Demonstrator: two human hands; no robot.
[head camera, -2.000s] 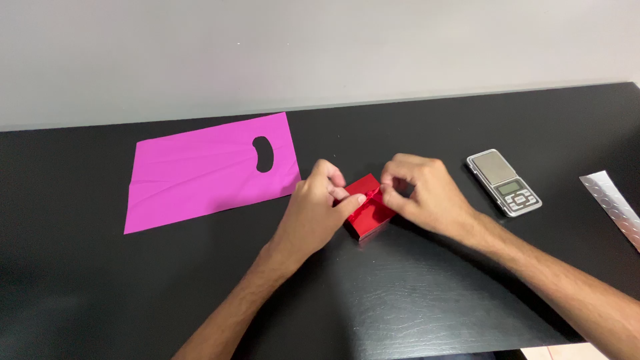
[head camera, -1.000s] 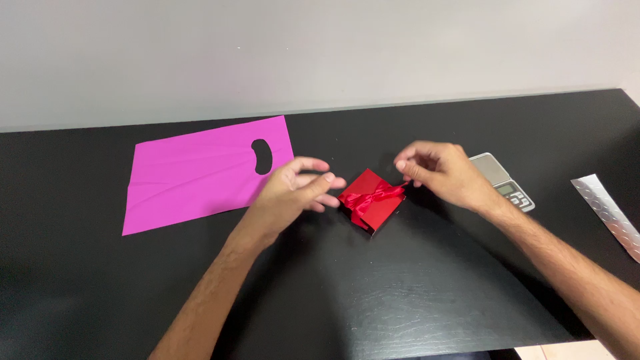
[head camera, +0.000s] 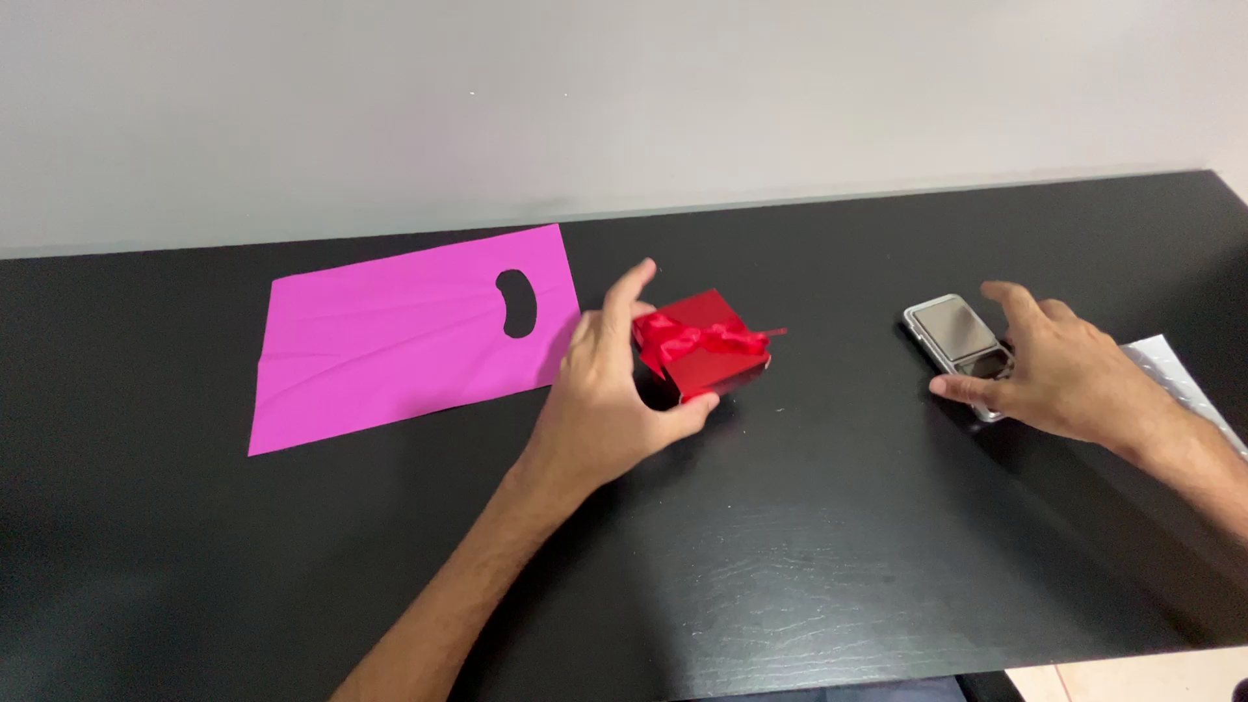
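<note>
A small red gift box (head camera: 717, 370) with a red satin ribbon bow (head camera: 682, 337) is at the middle of the black table. My left hand (head camera: 609, 375) is at its left side, thumb at the near edge and fingers spread; whether it grips the box is unclear. To the right, my right hand (head camera: 1048, 370) is over a silver digital pocket scale (head camera: 954, 329), its thumb and fingers apart around the scale's near part. The hand hides some of the buttons. A flat magenta plastic bag (head camera: 409, 341) with a cut-out handle lies left of my left hand.
A silver patterned strip (head camera: 1175, 370) lies at the right, partly behind my right forearm. The black table (head camera: 760, 585) meets a pale wall at the back, and its front edge shows at the bottom, with light floor tiles below at the right.
My right hand has moved right, from beside the box to the scale. My left hand, apart from the box or barely at its corner a second ago, is now around its left side.
</note>
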